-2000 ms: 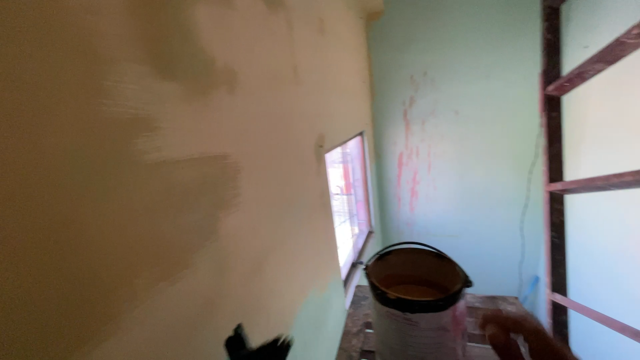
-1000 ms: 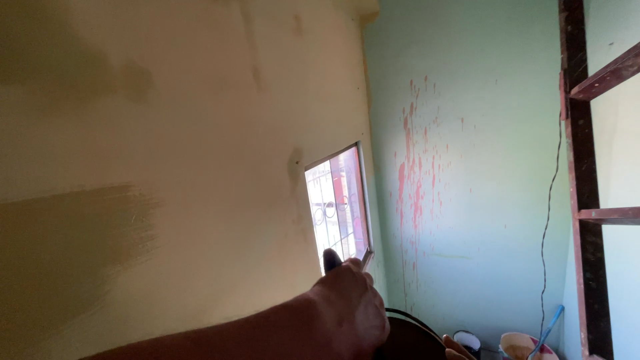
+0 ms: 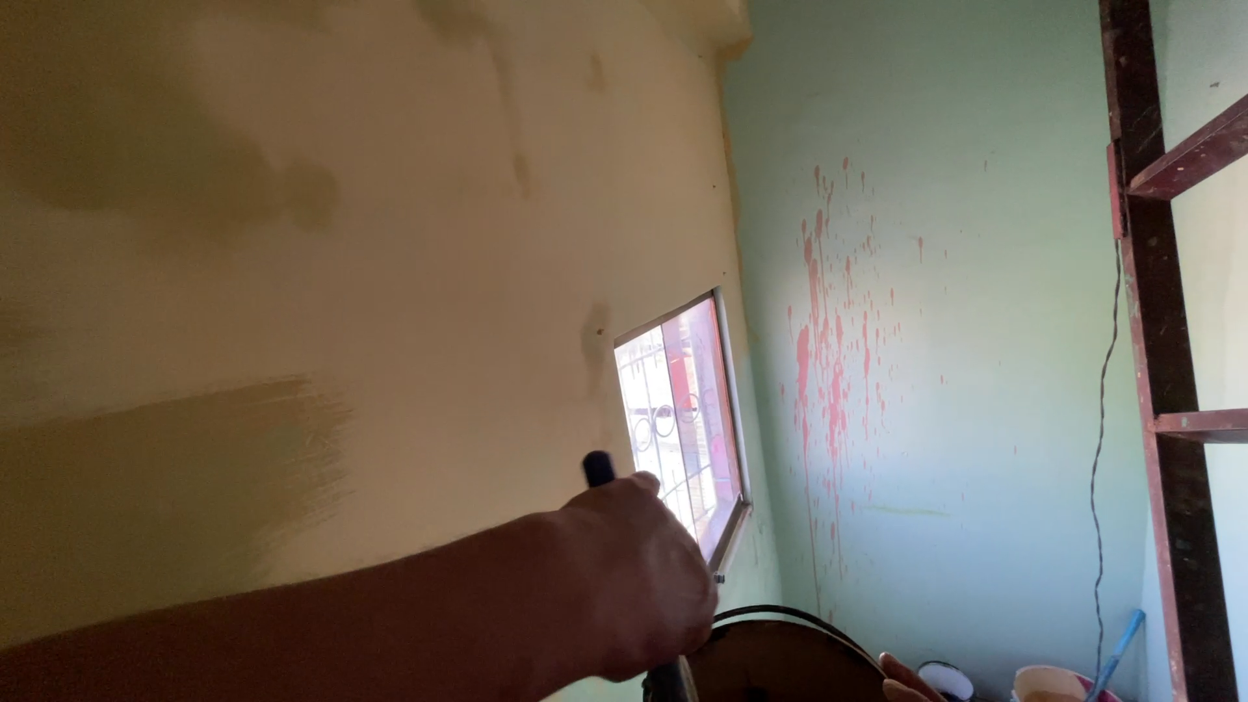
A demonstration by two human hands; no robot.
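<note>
My left hand (image 3: 648,575) reaches in from the left, its fingers closed around a dark handle (image 3: 598,469), probably a paintbrush's. The handle's end stands out above the fist, and its lower part shows below, at the left edge of a paint bucket (image 3: 790,663). The bucket is cut off by the bottom edge; its dark inside and black wire handle show. Of my right hand (image 3: 909,680) only some fingers are visible, at the bucket's right side; their grip is hidden. The left wall (image 3: 439,322) is cream, with darker, wet-looking patches of paint.
A small window (image 3: 682,419) with a metal grille is low in the cream wall. Red splatters mark the pale green wall (image 3: 936,292). A dark red ladder-like frame (image 3: 1160,341) rises at the right, beside a hanging cord (image 3: 1102,439). Below stands another bucket (image 3: 1048,684) with a blue-handled tool (image 3: 1119,648).
Two seconds ago the bucket was in fuller view, with dark bristles at the bottom left. My left arm has since come into view over the bucket's left side. The view has shifted.
</note>
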